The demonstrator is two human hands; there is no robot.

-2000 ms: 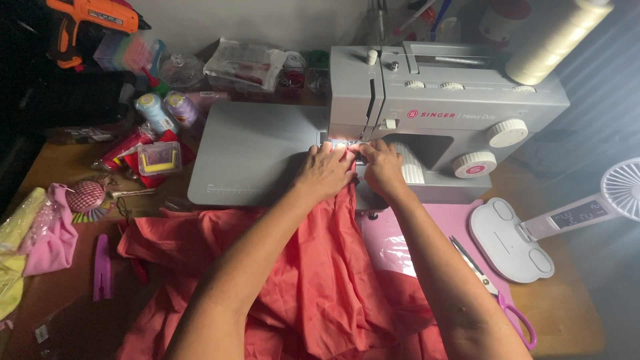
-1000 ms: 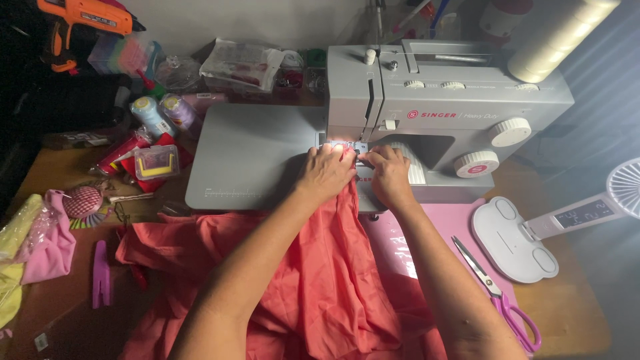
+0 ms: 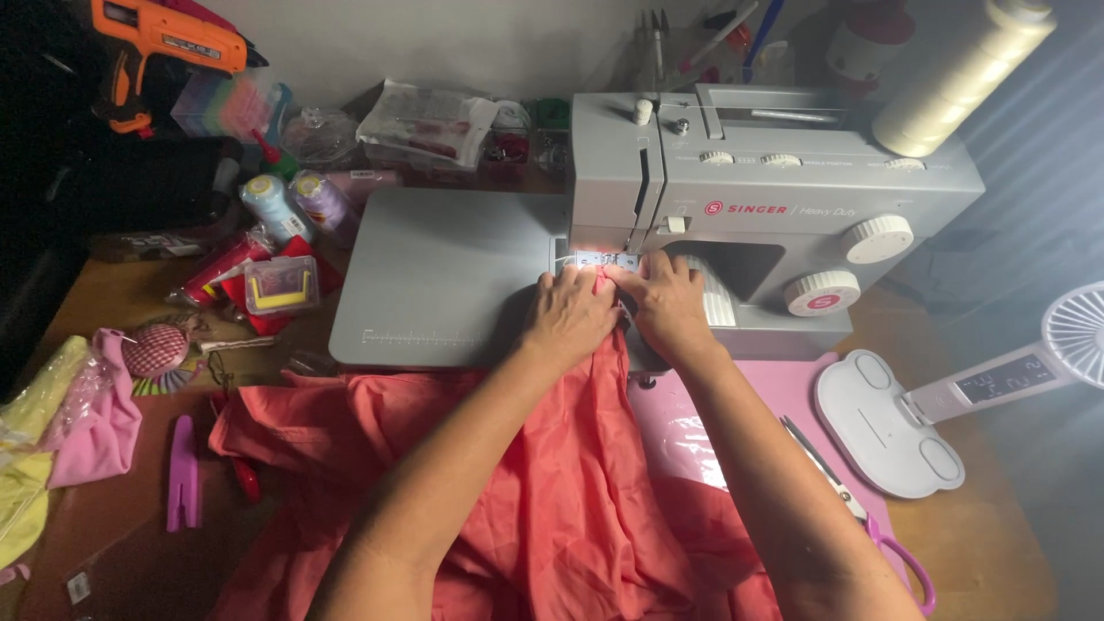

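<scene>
A grey Singer sewing machine (image 3: 776,194) stands with its extension table (image 3: 440,276) to the left of the needle area. Coral-red fabric (image 3: 561,448) runs from under the lit presser foot (image 3: 608,259) down over the front edge. My left hand (image 3: 571,315) lies on the fabric just left of and below the foot, fingertips pressing the cloth. On the other side my right hand (image 3: 668,302) holds the cloth edge between thumb and fingers, close to the foot. The needle tip is hard to make out.
Scissors with pink handles (image 3: 849,500) lie at right beside a white fan lamp (image 3: 888,423). Thread spools (image 3: 276,207), a clear plastic box (image 3: 281,285), a checked pincushion (image 3: 155,349) and a purple tool (image 3: 183,474) are at left. A large thread cone (image 3: 962,78) stands on top.
</scene>
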